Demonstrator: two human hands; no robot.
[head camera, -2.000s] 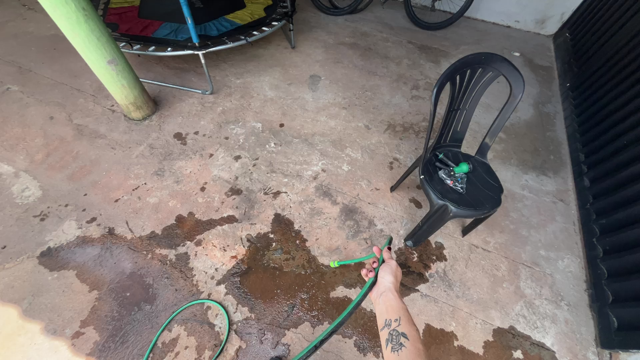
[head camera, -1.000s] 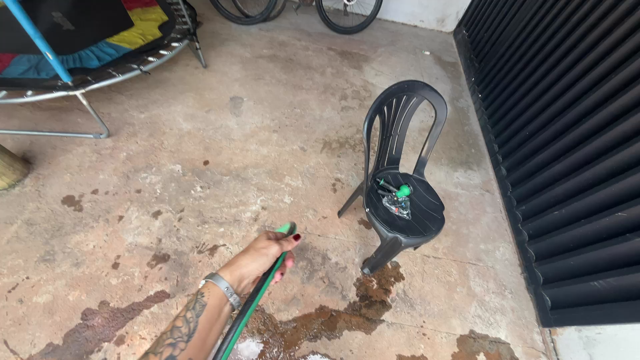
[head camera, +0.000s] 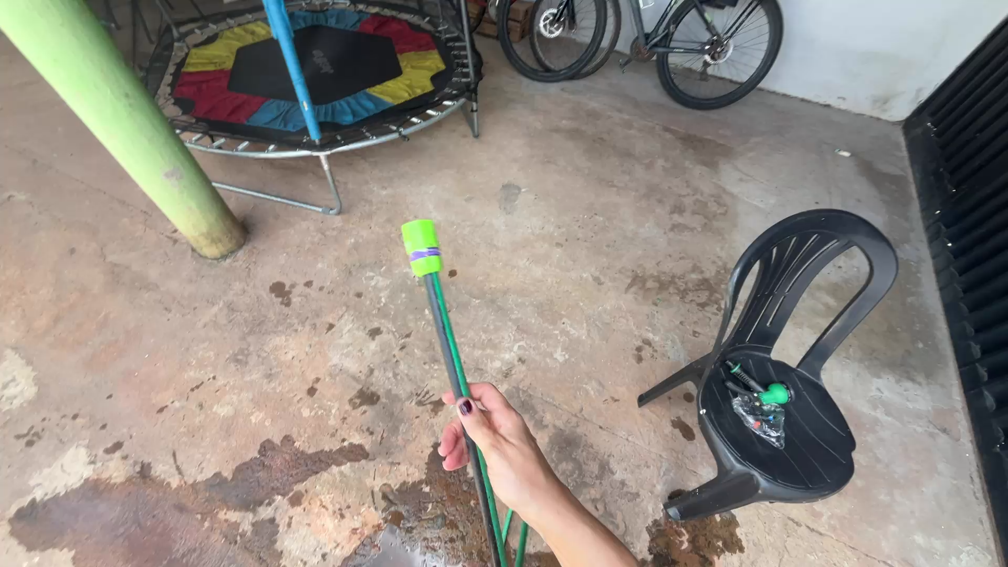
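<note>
My right hand (head camera: 500, 449) is closed around a green and black garden hose (head camera: 453, 339), with the thumb on top. At the hose's upper end, above my fingers, is a bright lime hose connector (head camera: 423, 247) with a purple mark. The hose runs down out of the bottom edge, where more green hose shows beside it. On the black plastic chair (head camera: 787, 465) at the right lie a green and black spray nozzle (head camera: 774, 394) and a clear plastic bag (head camera: 760, 421) with small parts. My left hand is outside the view.
A trampoline (head camera: 378, 142) and a slanting green pillar (head camera: 150, 142) stand at the upper left. Bicycles (head camera: 717, 51) lean near the white wall. A black corrugated metal gate (head camera: 965, 236) runs along the right. Wet patches (head camera: 157, 512) mark the concrete floor.
My left hand, on the hose one second ago, is out of view; my right hand now holds it. The lime connector is in sight again. The view has swung left.
</note>
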